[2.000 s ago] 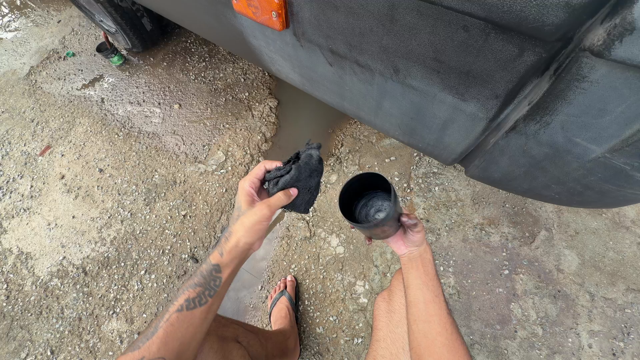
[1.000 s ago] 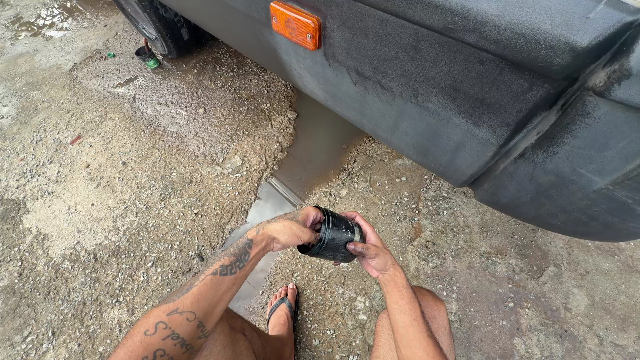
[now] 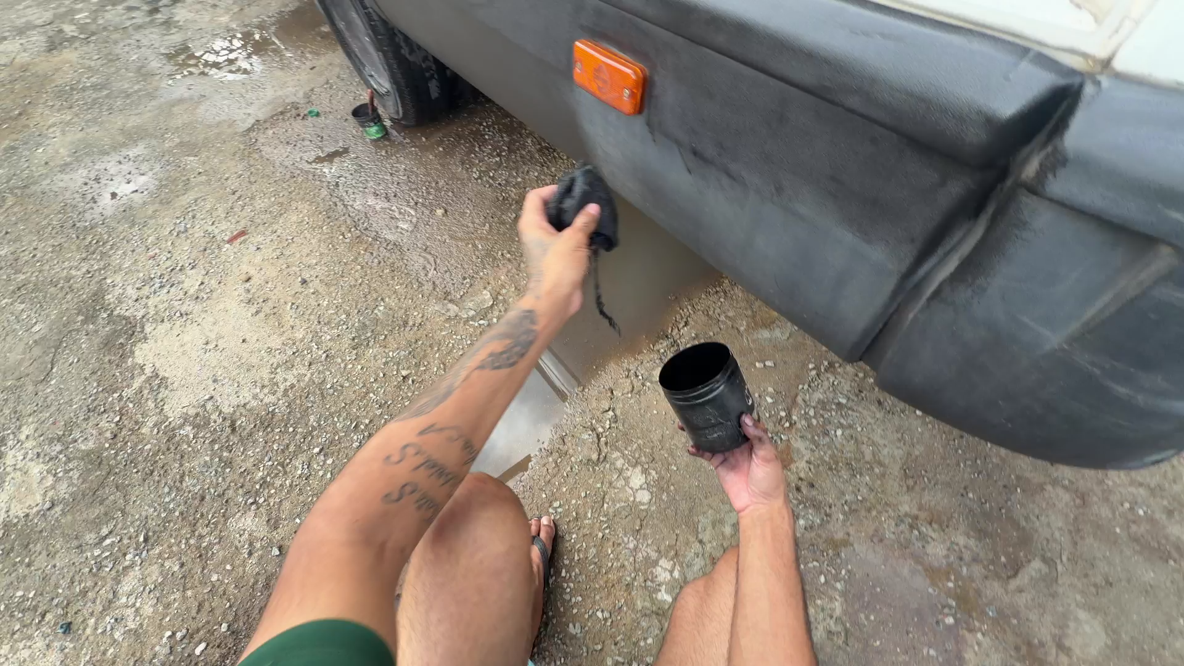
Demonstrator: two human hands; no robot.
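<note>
Bunched in my left hand is a black cloth, slightly blurred, with a dark strand hanging from it. The cloth is close to the lower edge of a vehicle's dark plastic bumper or side panel; whether they touch I cannot tell. My right hand holds a black cylindrical cup from below, its mouth up and tilted a little. The inside of the cup looks dark, and its contents are hidden. An orange side marker light is fixed to the panel above the cloth.
A tyre stands at the upper left with a small black and green container beside it. Muddy water lies under the panel and continues as a wet channel by my knee. Gravelly ground surrounds my sandalled foot.
One second ago my left hand was at the mouth of the cup. It has moved up and away with the cloth toward the panel, while the cup is now more upright in my right hand.
</note>
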